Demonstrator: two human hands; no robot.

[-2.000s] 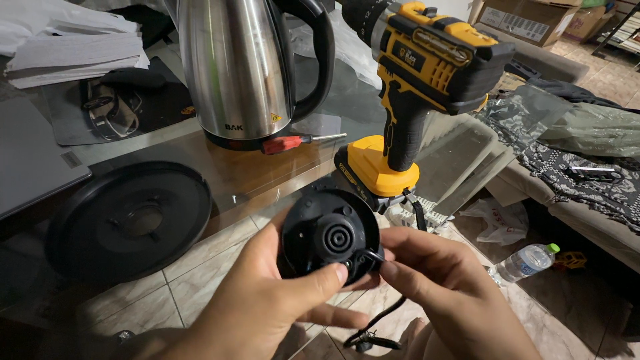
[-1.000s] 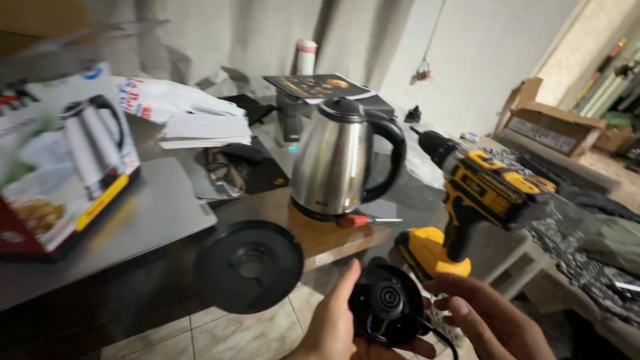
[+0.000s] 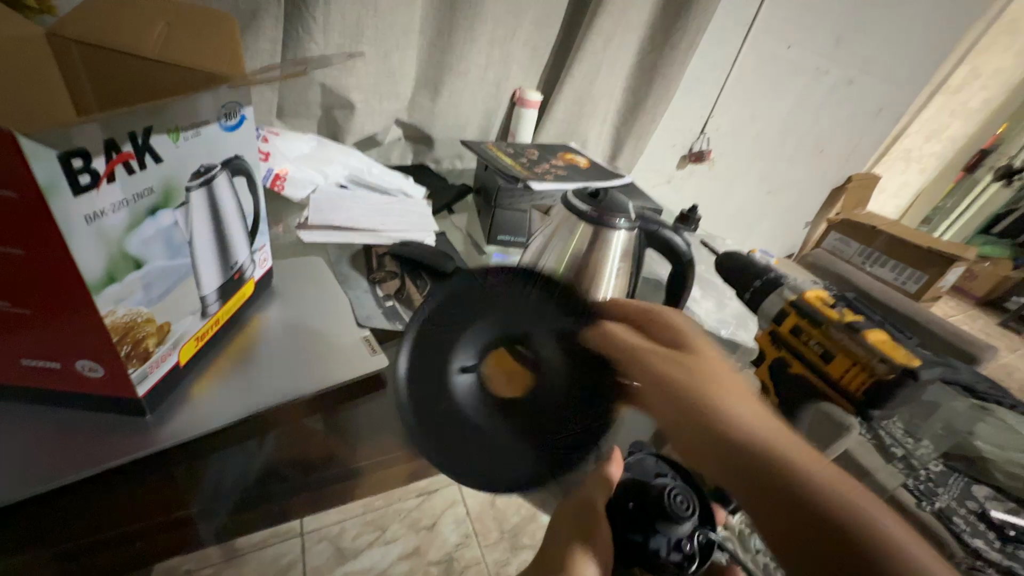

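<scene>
My right hand (image 3: 680,368) grips the right edge of a round black plastic base cover (image 3: 472,432), lifted above the table, with a hole through its middle. Below it, my left hand (image 3: 580,520) holds a smaller round black connector part (image 3: 664,508) with concentric rings, and a cord runs from its lower right. Behind the cover stands a stainless steel electric kettle (image 3: 596,252) with a black lid and handle, its lower part hidden. A yellow and black cordless drill (image 3: 824,336) stands at the right.
A kettle box (image 3: 184,240) with open flaps stands on a grey laptop (image 3: 320,320) at the left. White papers (image 3: 368,212), a plastic bag (image 3: 336,164) and a dark box under a booklet (image 3: 552,164) lie behind. A cardboard box (image 3: 888,248) is at the far right.
My right hand has left the connector part and taken hold of the black cover, which lay on the table before and is now raised. The view has swung left and up.
</scene>
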